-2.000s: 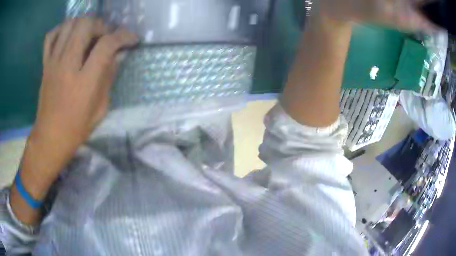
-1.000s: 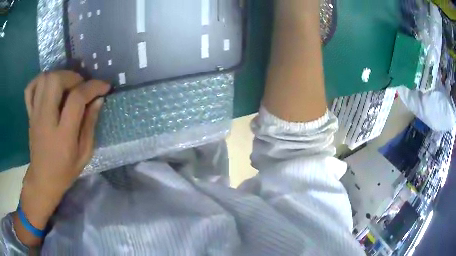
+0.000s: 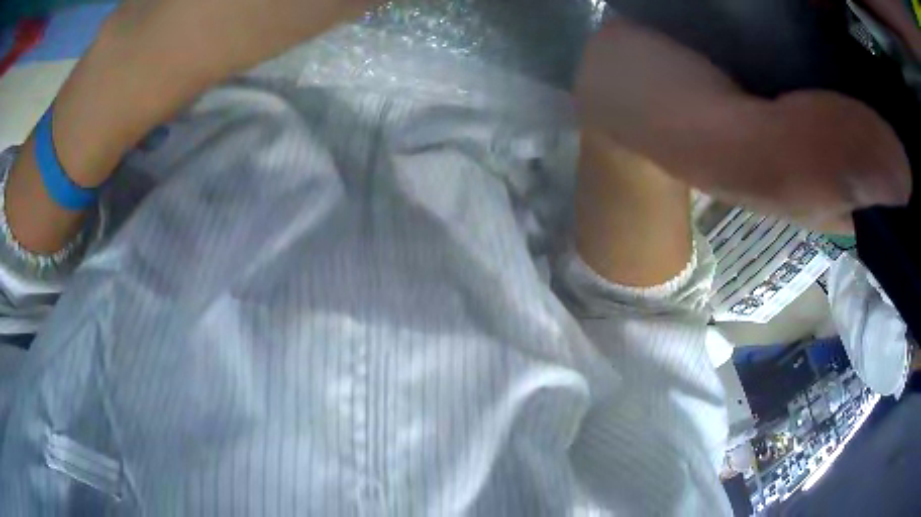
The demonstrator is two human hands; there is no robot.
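My right hand is large and blurred at the upper right, close to the camera. It is closed around a thick black handle, perhaps an electric screwdriver, whose dark body runs down the right side. My left hand is cut off by the top edge; only the forearm and its blue wrist band show. A strip of shiny bubble wrap shows at the top centre. The tablet cover is not in view.
My grey striped smock fills the middle. White sheets with black rows lie at the right, beside a crumpled whitish bag or cloth. Cluttered equipment stands at the lower right.
The view has tilted down, and the tablet cover and my left hand have left it at the top. My right hand has come into view with the black handle.
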